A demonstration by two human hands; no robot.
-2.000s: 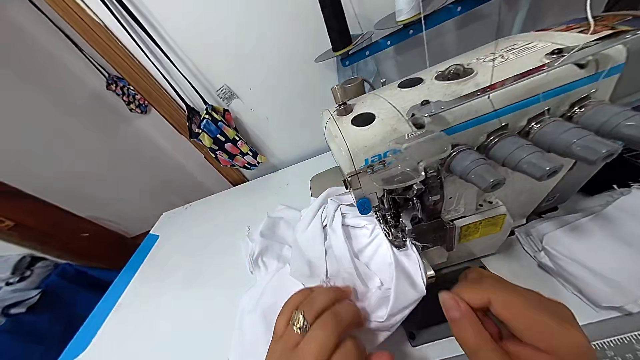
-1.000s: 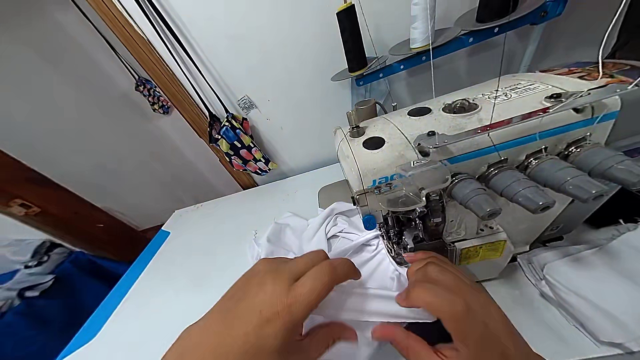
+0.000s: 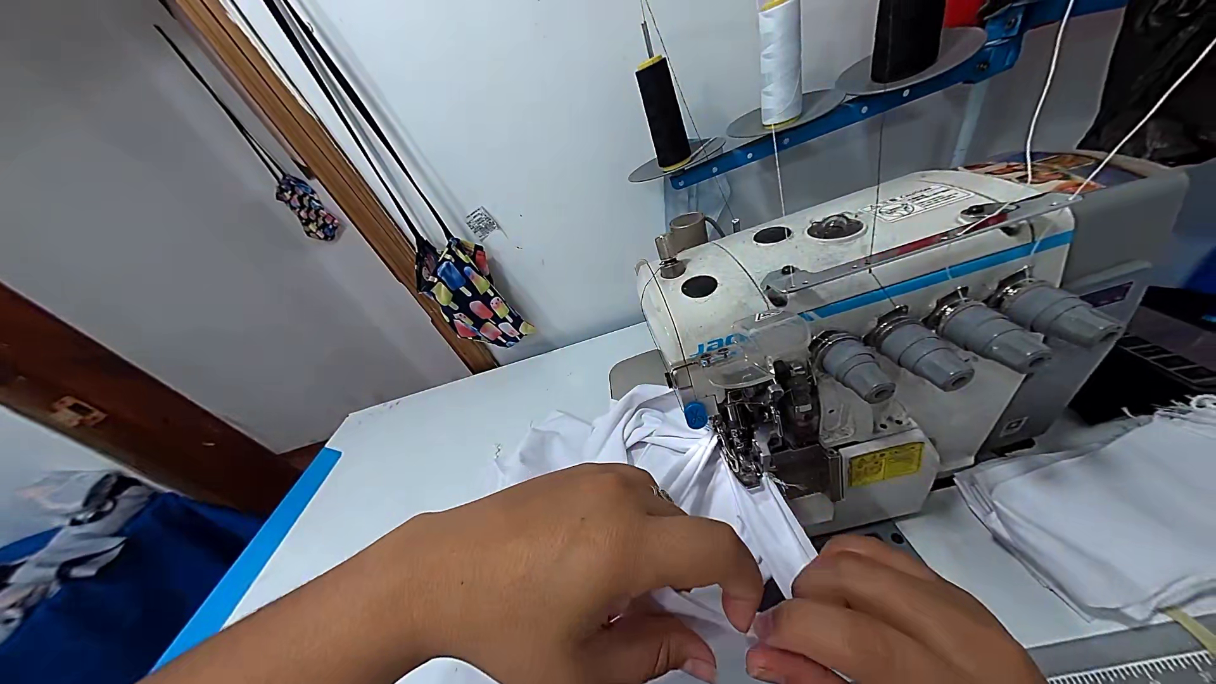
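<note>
White fabric (image 3: 665,442) lies bunched on the table, with one edge under the presser foot of a Jack overlock sewing machine (image 3: 855,285). My left hand (image 3: 589,560) is over the fabric in front of the machine, thumb and forefinger curved apart; whether its other fingers grip cloth is hidden. Just right of it, my right hand (image 3: 874,608) has its fingers closed on the fabric edge that runs down from the foot. The two hands nearly meet at their fingertips.
A stack of white cloth pieces (image 3: 1092,513) lies right of the machine, above a ruler (image 3: 1149,670). Thread cones (image 3: 662,114) stand on a blue rack behind. A patterned pouch (image 3: 470,294) hangs on the wall. Blue cloth (image 3: 142,579) is at lower left, beyond the table edge (image 3: 256,546).
Since the oldest frame, both hands have come together in front of the presser foot. My left hand has moved across the fabric, and my right hand has closed on its edge.
</note>
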